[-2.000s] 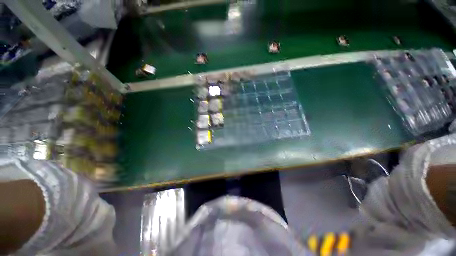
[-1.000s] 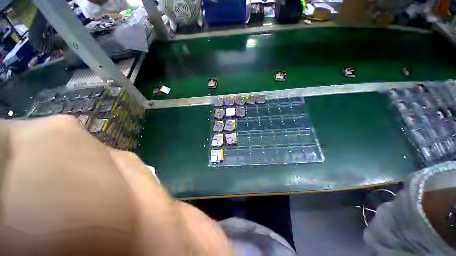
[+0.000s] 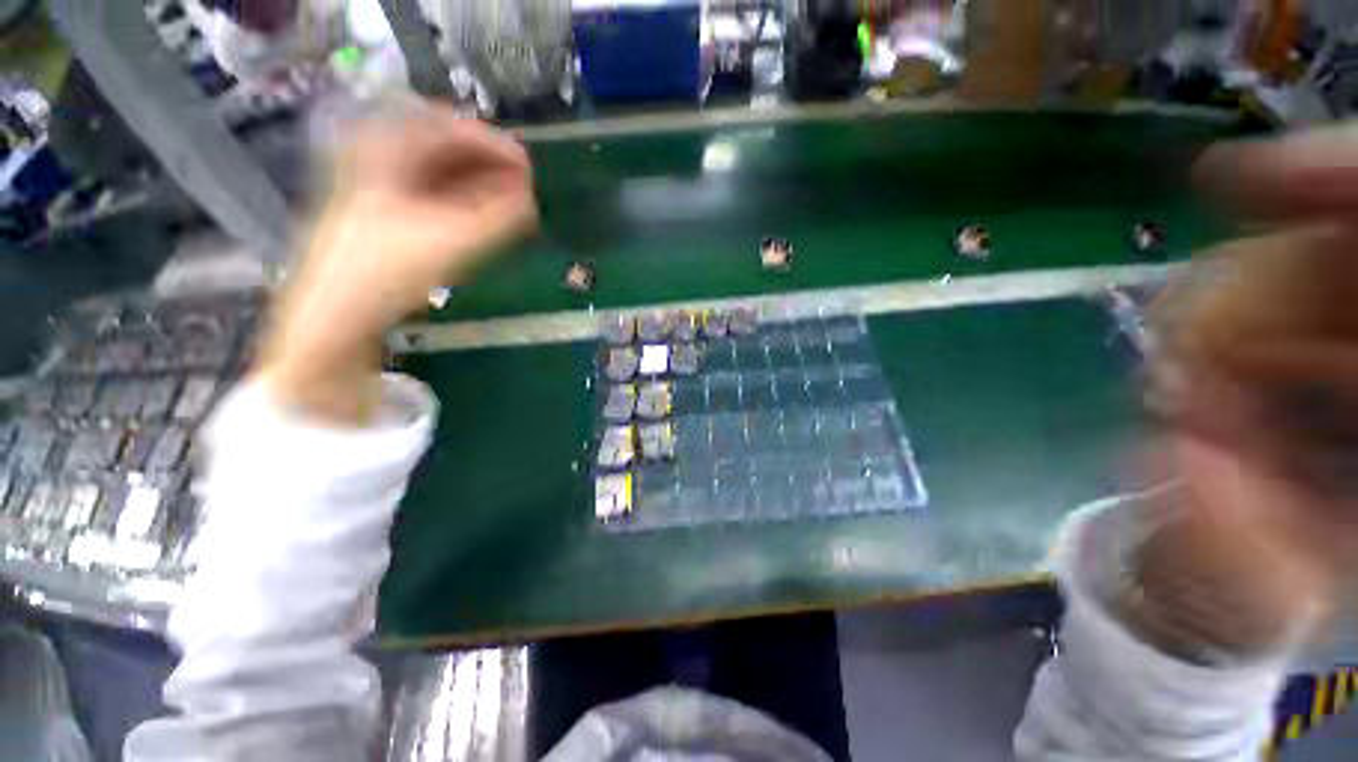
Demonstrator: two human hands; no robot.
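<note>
My left hand (image 3: 425, 186) is raised at the upper left, over the near edge of the belt, blurred, with fingers curled; I cannot tell if it holds anything. My right hand (image 3: 1266, 328) is large and blurred at the right edge, partly cut off, and its fingers cannot be made out. The clear component tray (image 3: 775, 491) lies flat on the green bench, with grey batteries (image 3: 615, 496) in its left columns and top row. One pocket item (image 3: 654, 357) is bright white.
Dark watch housings (image 3: 776, 253) ride spaced out on the green conveyor (image 3: 894, 179) beyond the metal rail (image 3: 983, 295). Stacked filled trays (image 3: 90, 432) stand at the left. A neighbour's tray (image 3: 1127, 320) is mostly hidden behind my right hand.
My left hand has moved from the near left up towards the belt. My right hand has come up into view at the right. The view has shifted slightly.
</note>
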